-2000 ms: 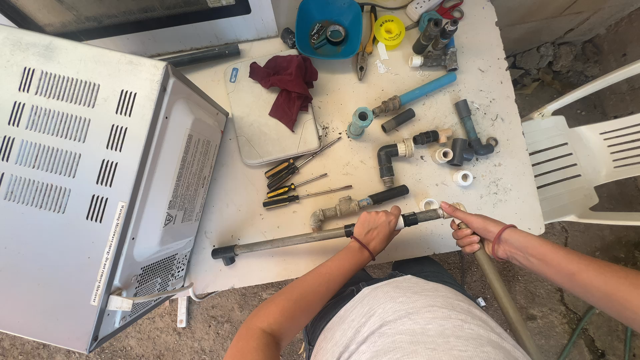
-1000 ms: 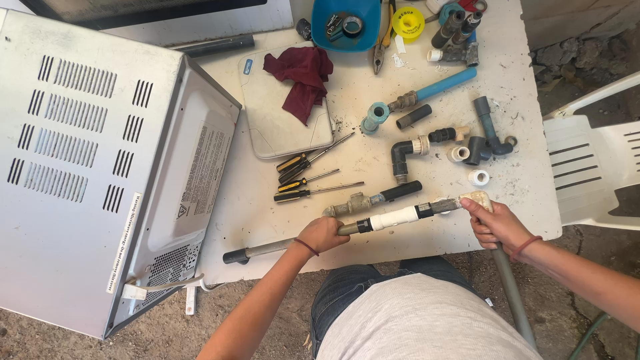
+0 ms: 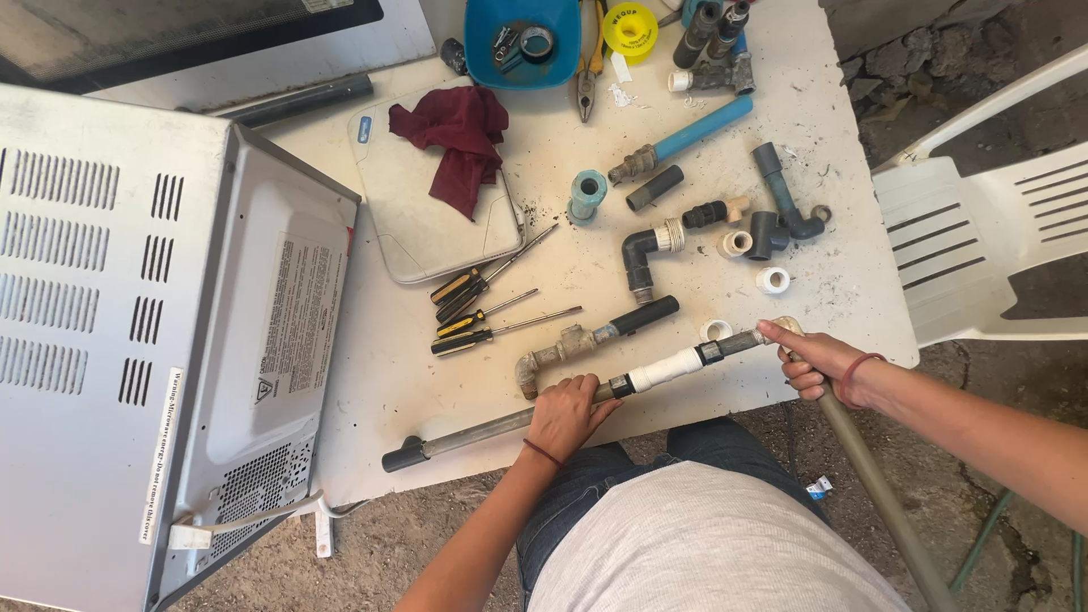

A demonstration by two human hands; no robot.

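My left hand (image 3: 568, 415) is closed around a long grey plastic pipe (image 3: 480, 430), left of the white coupling (image 3: 665, 371) set between two black rings. My right hand (image 3: 803, 359) grips the elbow fitting (image 3: 780, 328) at the pipe's right end, thumb on top. From there a second grey pipe (image 3: 884, 510) slopes down past the table edge. A dark tee (image 3: 405, 454) caps the far left end. Just above the coupling lies a metal pipe assembly (image 3: 576, 342) with a black end, and a white ring (image 3: 716, 330) sits close by.
A microwave oven (image 3: 93, 340) covers the left side. On the white table (image 3: 875, 289) are screwdrivers (image 3: 463, 342), a maroon cloth (image 3: 459, 144), a blue bowl (image 3: 476, 51), pliers (image 3: 586, 81), yellow thread-seal tape (image 3: 630, 31) and several pipe fittings (image 3: 639, 259). A white plastic chair (image 3: 943, 246) stands at right.
My left hand has shifted left along the pipe from beside the white coupling, which now shows fully. My right hand stays at the elbow end.
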